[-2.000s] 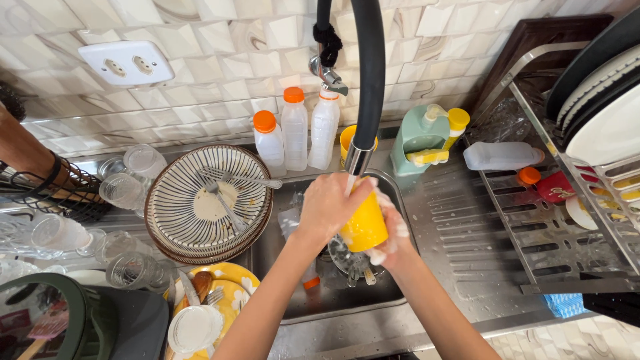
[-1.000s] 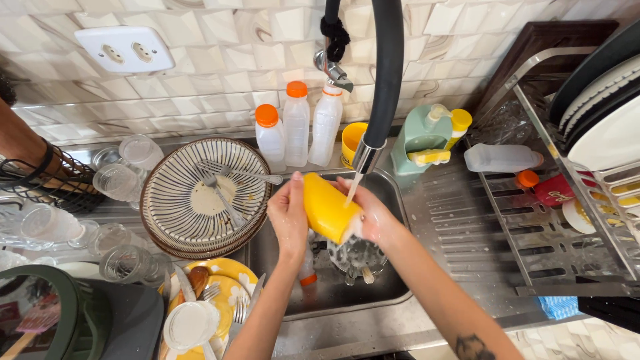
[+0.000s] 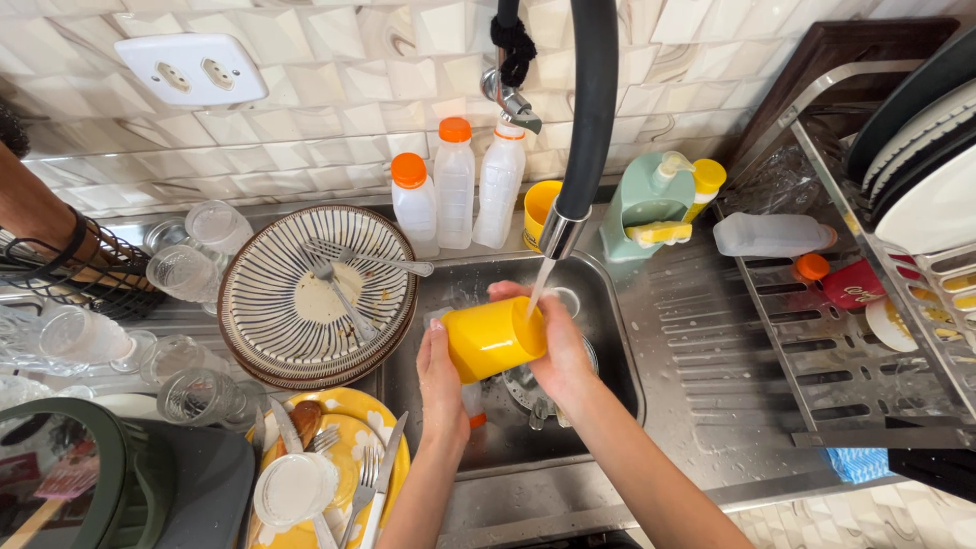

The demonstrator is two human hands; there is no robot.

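Observation:
A yellow plastic cup (image 3: 492, 341) lies on its side between my hands, above the steel sink (image 3: 624, 335). My left hand (image 3: 442, 377) grips its left end and my right hand (image 3: 563, 347) holds its right end. Water from the black hose faucet (image 3: 563, 229) runs onto the cup near my right fingers. Below, partly hidden by the hands, dishes and a bottle with an orange cap (image 3: 478, 420) sit in the sink. Behind the basin stand a second yellow cup (image 3: 538, 210) and a green soap dispenser (image 3: 648, 202) with a yellow sponge (image 3: 659, 232) in its holder.
Striped plates (image 3: 252, 335) with forks are stacked left of the sink, near several glasses (image 3: 183, 274). A yellow plate (image 3: 358, 400) bears cutlery at the lower left. Plastic bottles (image 3: 454, 183) stand by the wall. A metal dish rack (image 3: 778, 366) with plates is at the right.
The yellow cup has turned between my hands; one second ago its open end, with foam on it, faced lower right. Foam seen on my right hand earlier no longer shows.

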